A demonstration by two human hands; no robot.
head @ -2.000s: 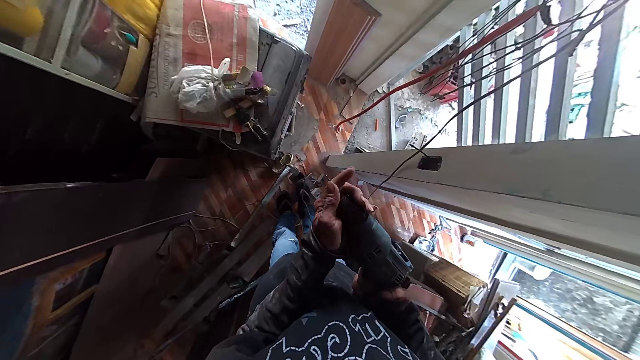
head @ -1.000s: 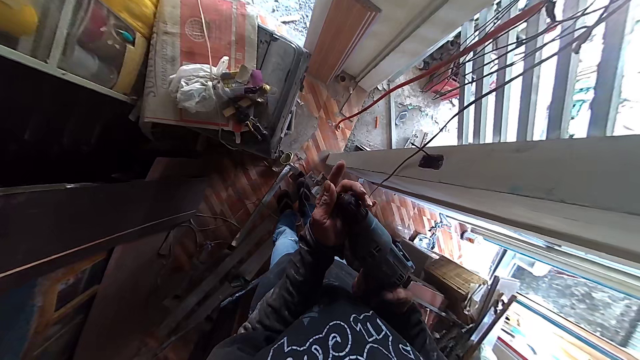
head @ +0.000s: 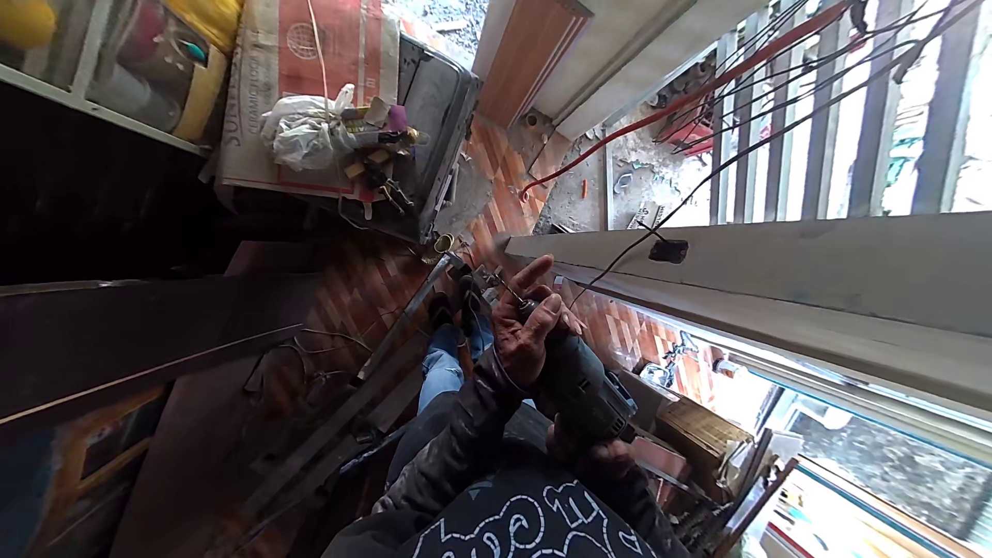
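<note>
A dark power drill (head: 585,384) lies against the front of my body, its chuck pointing up and away with a thin drill bit (head: 509,289) in it. My left hand (head: 528,325) is at the chuck, index finger stretched out and the thumb and other fingers bent around the front of the drill. Lower down, my right hand (head: 593,449) holds the rear of the drill around its handle; the drill's body partly hides it. The trigger is out of sight.
White beam (head: 775,263) runs along the right, with a black cable and a small black box (head: 668,250) on it. Cardboard (head: 263,101), a plastic bag (head: 302,132) and hand tools lie at upper left. Long metal bars (head: 395,333) lean beside my legs. Wooden box (head: 697,426) stands lower right.
</note>
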